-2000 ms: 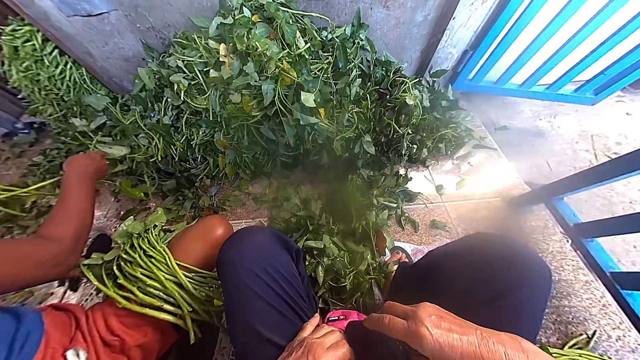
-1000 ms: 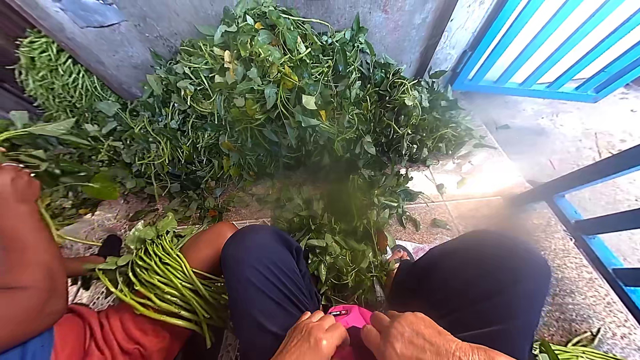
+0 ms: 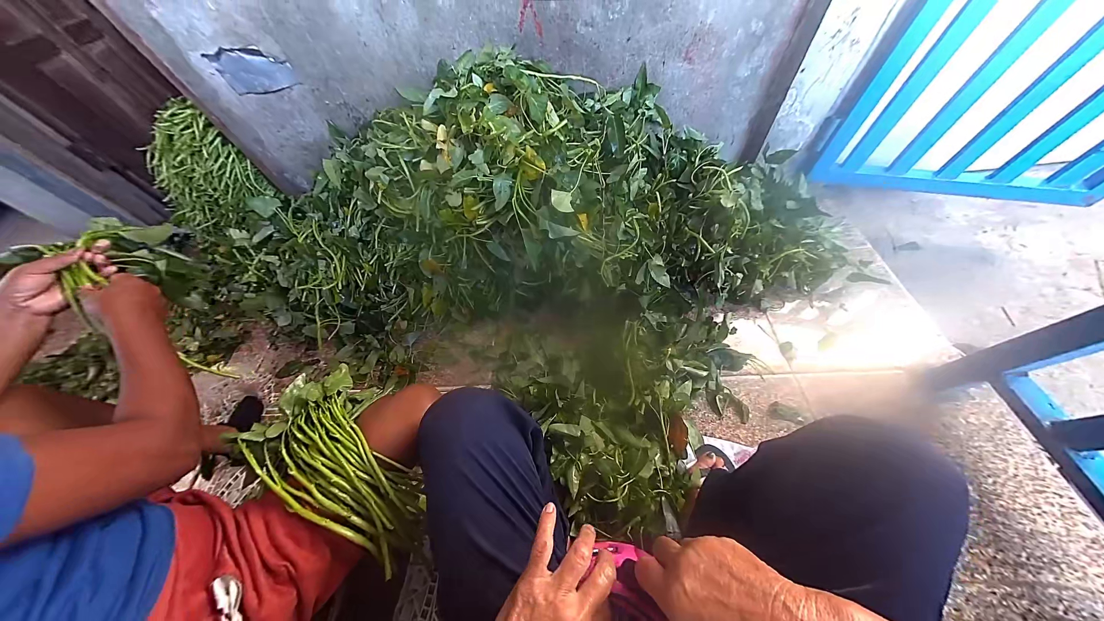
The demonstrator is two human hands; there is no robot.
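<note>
At the bottom middle a bright pink item [image 3: 623,552], mostly covered, lies between my knees. My left hand [image 3: 561,573] rests at its left side with the fingers spread; whether it grips anything does not show. My right hand [image 3: 711,573] is curled at the item's right edge, its fingertips hidden, and seems to touch it. A heap of leafy green stems [image 3: 517,198] leans against the grey wall beyond, and more leafy stems [image 3: 604,448] lie on the floor between my legs. At left, a person's hands [image 3: 95,285] hold a small bunch of stems.
A bundle of trimmed green stems [image 3: 345,474] lies across the other person's thigh. A pile of long green stems [image 3: 203,164] stands by the wall at far left. Blue metal gate bars [image 3: 957,177] are at upper right, with another barred frame [image 3: 1044,405] at the right edge.
My left hand has its fingers lifted and spread, where they were bent at the pink item. The other person's two hands now show together around stems at the left.
</note>
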